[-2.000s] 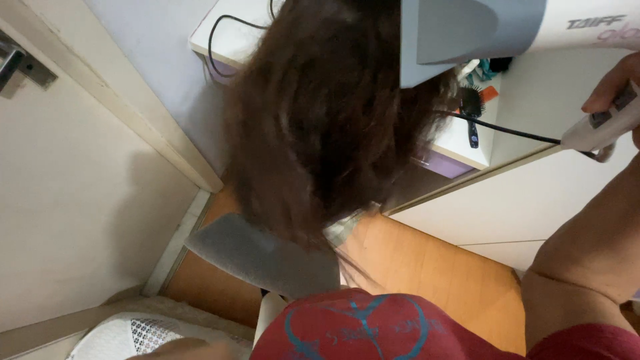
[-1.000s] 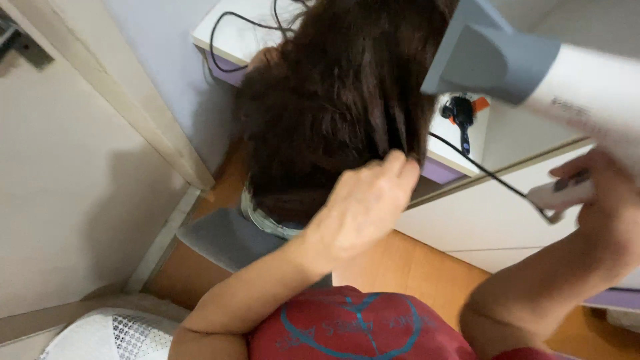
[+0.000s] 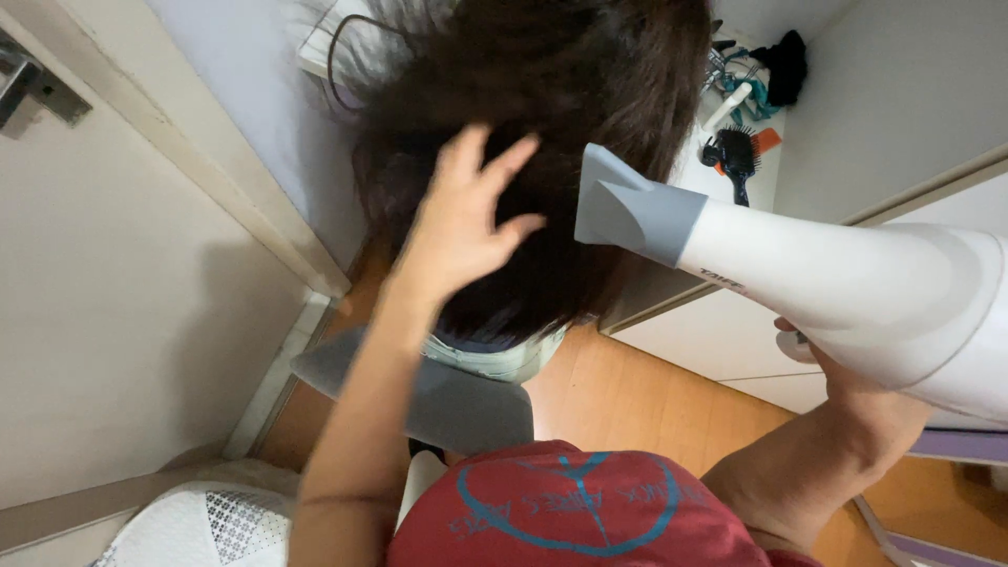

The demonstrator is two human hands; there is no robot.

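Observation:
Long dark brown hair (image 3: 551,102) hangs down the back of a person seated on a grey stool seat (image 3: 465,402). Over the middle of that hair is my left hand (image 3: 465,213), fingers spread and holding nothing; whether it touches the strands I cannot tell. A white Taiff hair dryer (image 3: 835,268) is held by its handle in my right hand (image 3: 843,362), which is partly hidden behind the dryer's body. Its grey flat nozzle (image 3: 638,206) points left at the hair, close to the right of my left hand.
A black hairbrush (image 3: 736,157), an orange comb (image 3: 765,142) and dark hair accessories lie on a white shelf at the upper right. A dark cable (image 3: 335,59) loops at the upper left. A white door (image 3: 102,315) stands left, above a white patterned cushion or cover (image 3: 220,528).
My left hand, low in view two seconds ago, was closed at the hair's right side one second ago and is now further left with fingers spread. The dryer has moved lower, its nozzle beside the hair.

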